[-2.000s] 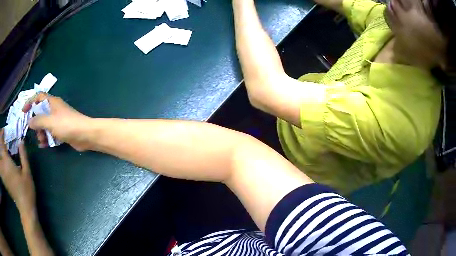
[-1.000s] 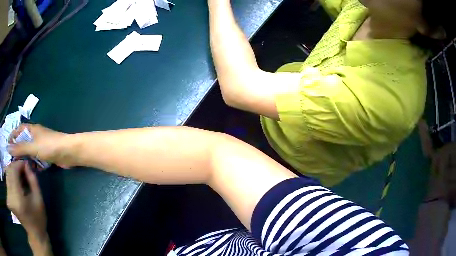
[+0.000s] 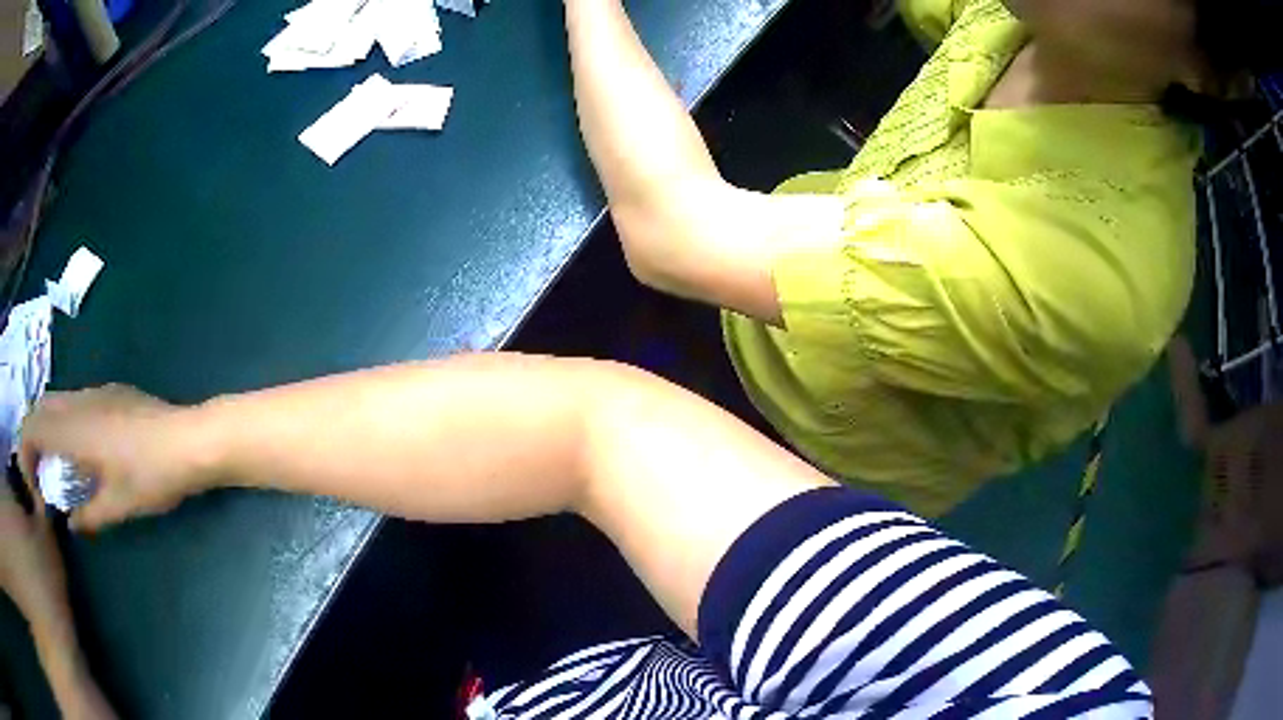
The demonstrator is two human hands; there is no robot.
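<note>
My right hand [image 3: 120, 457], at the end of the bare arm with the striped sleeve, is curled around a small wad of folded leaflets [image 3: 65, 483] at the left of the view. The wad's layered white and grey end shows between thumb and fingers. My left hand [image 3: 26, 551] is just below, cut off by the left edge and blurred; its fingers are mostly hidden. A loose leaflet pile [image 3: 23, 359] lies above my right hand, cut off by the left edge. One leaflet [image 3: 76, 280] lies at its top.
More white leaflets [image 3: 345, 31] lie at the top of the dark green table [image 3: 338, 225], with two overlapping ones [image 3: 373, 116] below them. A person in yellow-green [image 3: 971, 296] sits at the right, an arm across the table edge. Dark cables [image 3: 106, 85] run at the upper left.
My right hand has moved down from the loose pile, first left and then slightly right, holding the wad. My left hand has shifted further out at the left edge. The view has shifted.
</note>
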